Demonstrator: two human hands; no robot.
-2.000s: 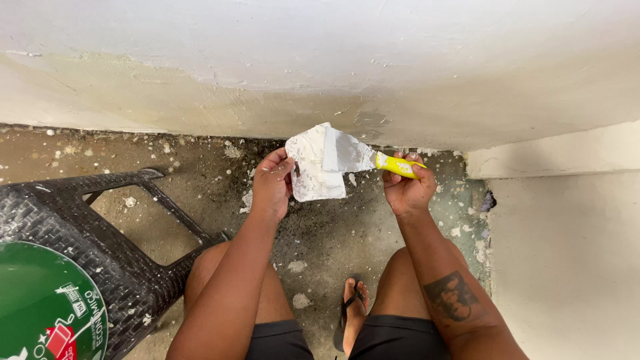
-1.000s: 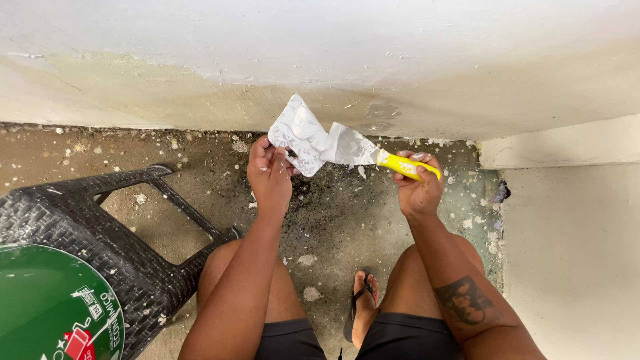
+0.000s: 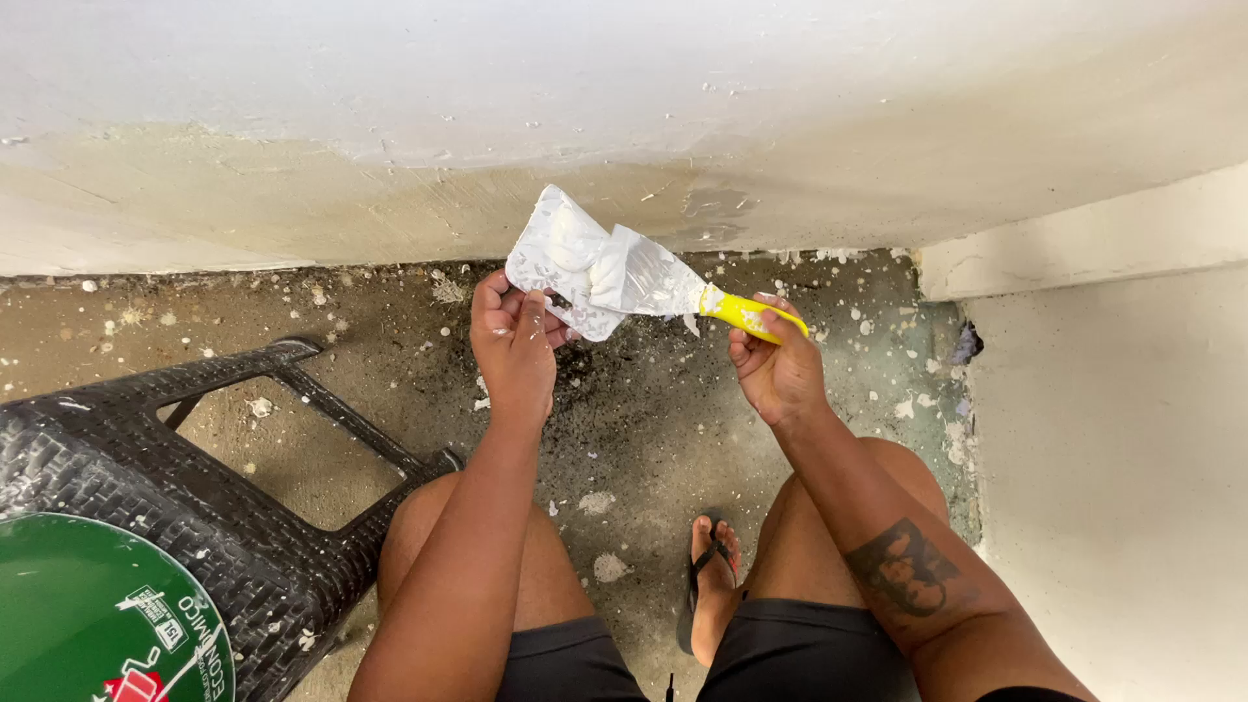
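My left hand [image 3: 517, 336] grips a white plastic spreader plate [image 3: 548, 255] near its cutout, thumb on top. White putty [image 3: 575, 241] lies in a mound on the plate's face. My right hand [image 3: 777, 361] is closed around the yellow handle [image 3: 751, 314] of a putty knife, whose metal blade [image 3: 653, 278] is smeared white. The blade's edge meets the putty at the right side of the plate. Both tools are held above the floor, close to the wall's foot.
A partly painted wall [image 3: 390, 127] runs across the top; another wall [image 3: 1121, 439] stands at the right. At lower left, a black woven-pattern plastic stool [image 3: 127, 478] carries a green lid or container [image 3: 88, 604]. The spattered concrete floor [image 3: 624, 439] lies beneath.
The plate in my left hand has turned from nearly level to slanted. A rounded mound of putty now shows on it, left of the blade. Both hands keep hold of their tools.
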